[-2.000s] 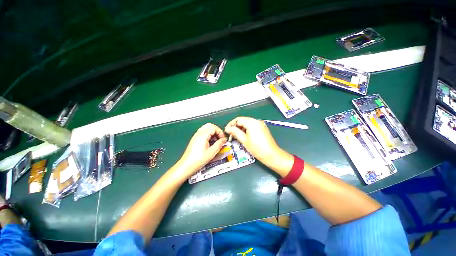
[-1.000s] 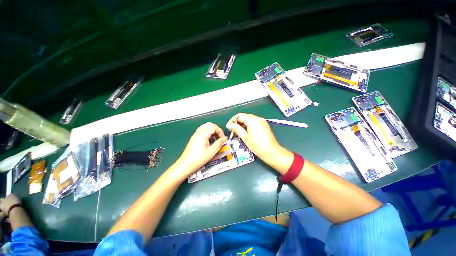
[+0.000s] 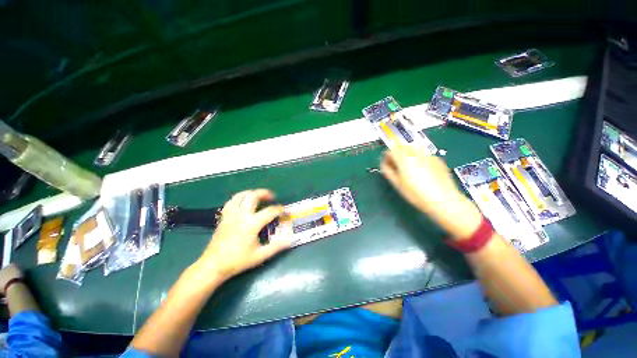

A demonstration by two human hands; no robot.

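Note:
A phone mid-frame (image 3: 318, 218) lies open side up on the bench, with an orange strip, black areas and a green patch at its right end. My left hand (image 3: 244, 231) grips its left end, fingers above and thumb below, hiding that end. My right hand (image 3: 426, 185), blurred, is away from it, at the lower end of another phone unit (image 3: 392, 124). A small tip of the tweezers (image 3: 374, 170) shows left of its fingers; whether it holds them is hidden. A dark cable bundle (image 3: 192, 217) lies left of my left hand.
Phone units lie at right (image 3: 501, 203) and on the belt (image 3: 330, 94) beyond the white strip (image 3: 279, 150). Clear bags (image 3: 136, 234), an orange piece (image 3: 50, 239) and a taped pole (image 3: 52, 164) are at left. A dark tray edge (image 3: 594, 147) is at right. Another person's arm (image 3: 21, 297) shows lower left.
My right hand has left the mid-frame and moved right to where the tweezers lay. My left hand has shifted left to the frame's left end. Belt units have moved right.

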